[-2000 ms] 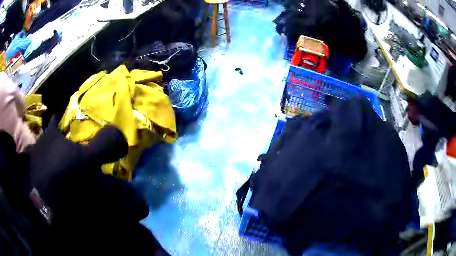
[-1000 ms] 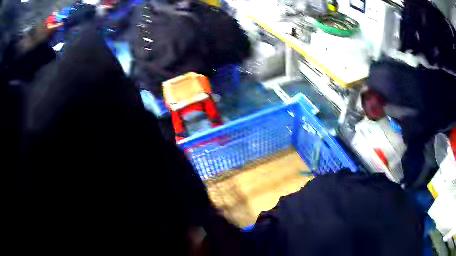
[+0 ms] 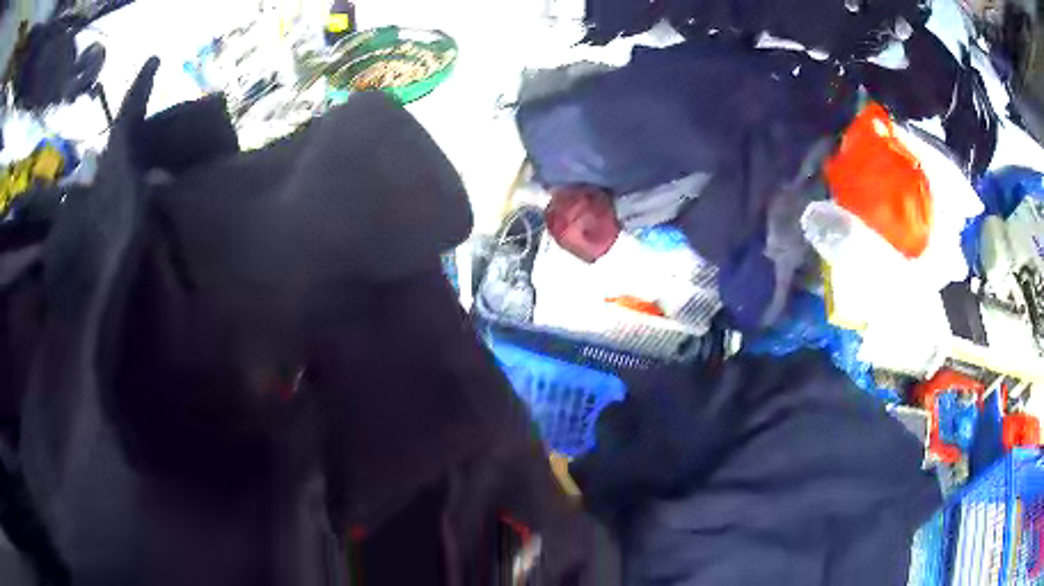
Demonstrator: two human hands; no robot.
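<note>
A large dark garment (image 3: 286, 263) fills the left and lower middle, close to the camera and blurred. It stands up in front of the table and hides much behind it. Another heap of dark cloth (image 3: 790, 469) lies at the lower right, against a blue lattice crate (image 3: 555, 395), of which only a part shows between the two. Neither my left nor my right hand can be made out. Small reddish spots show at the dark cloth's lower part, too blurred to name.
A round green tray (image 3: 395, 63) with small gold pieces lies on a white surface at the top. Navy cloth (image 3: 687, 126) hangs beside a white basket (image 3: 572, 292) and a dull red object (image 3: 584, 221). An orange item (image 3: 882, 177) is at right. Blue lattice plastic (image 3: 996, 515) stands lower right.
The view has swung right, towards the table with the green tray. The near dark garment now shows more fully at left. The crate's tan bottom is mostly hidden.
</note>
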